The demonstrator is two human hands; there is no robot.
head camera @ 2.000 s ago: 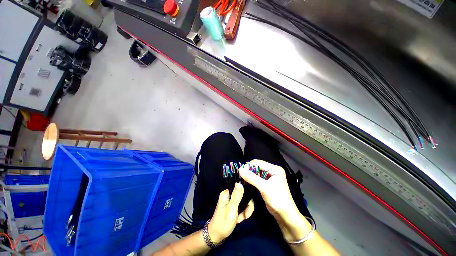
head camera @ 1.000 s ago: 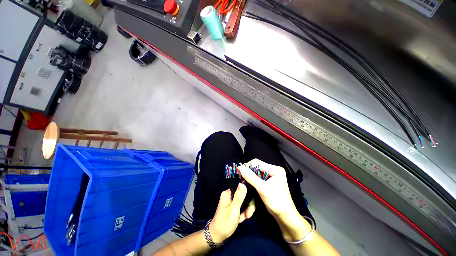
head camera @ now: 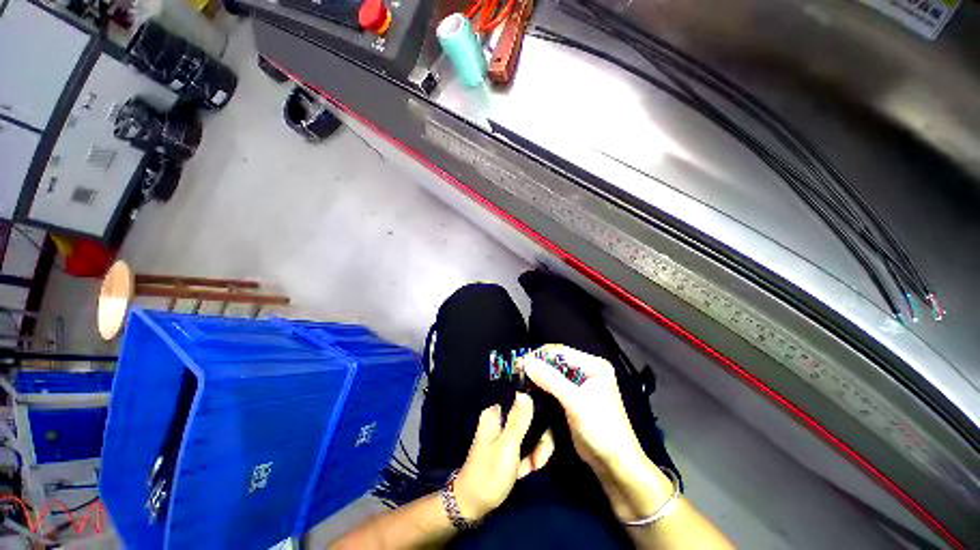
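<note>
A sheaf of black cut cables with small blue, red and white stripped ends (head camera: 505,365) is held upright over my lap. My left hand (head camera: 489,457) is closed around the black jackets below the ends. My right hand (head camera: 586,403) is at the tips, its thumb and fingers closed on part of the coloured ends. The black jackets are hard to tell from the dark trousers. The lower cable ends (head camera: 400,473) show beside my left thigh.
Several black cables (head camera: 795,150) lie on the steel tray (head camera: 602,107). A teal roll (head camera: 462,49) and a red-handled tool (head camera: 509,43) lie by the red emergency stop (head camera: 374,15). Blue crates (head camera: 247,419) stand at left, by a wooden stool (head camera: 116,301).
The whole view has shifted slightly. Both hands stay at the cable ends, with only small movements of the coloured tips between the fingers.
</note>
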